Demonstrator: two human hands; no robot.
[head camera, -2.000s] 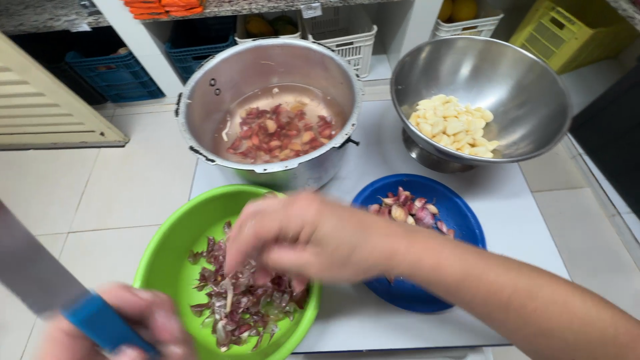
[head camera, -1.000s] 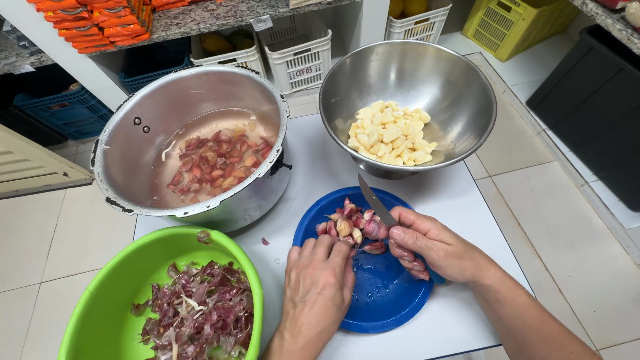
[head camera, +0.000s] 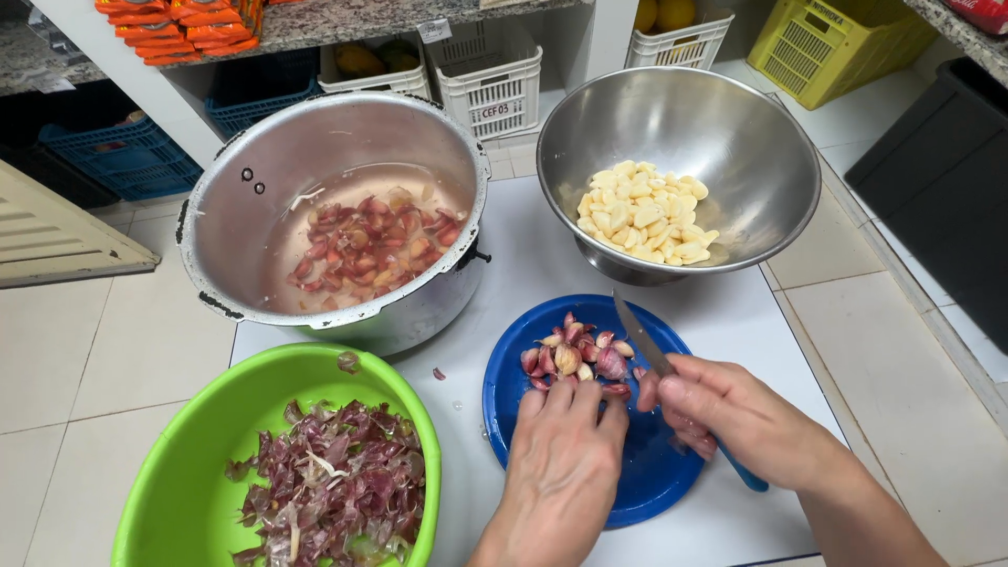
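My right hand (head camera: 717, 409) grips a knife with a blue handle (head camera: 742, 466), its blade pointing up and left over a blue plastic plate (head camera: 654, 496). Unpeeled garlic cloves (head camera: 579, 354) lie heaped on the plate's far half. The fingertips of my left hand (head camera: 563, 465) rest at the near edge of that heap; whether they pinch a clove is hidden. Peeled cloves (head camera: 642, 213) sit in a steel bowl (head camera: 748, 142) behind the plate. Reddish unpeeled cloves (head camera: 370, 244) soak in water in a large aluminium pot (head camera: 252, 228). Garlic skins (head camera: 339, 480) fill part of a green basin (head camera: 181, 465).
All vessels stand on a white tabletop (head camera: 520, 260). Beyond it are white crates (head camera: 496, 94), a yellow crate (head camera: 827, 55) and blue crates (head camera: 126, 157) beneath granite shelves (head camera: 339, 24). A dark bin (head camera: 937, 189) stands at the right, a louvred panel (head camera: 55, 228) at the left.
Two seconds ago one hand was over the green basin and the knife was at the left; now both hands are at the blue plate, the knife in my right. The view has shifted.
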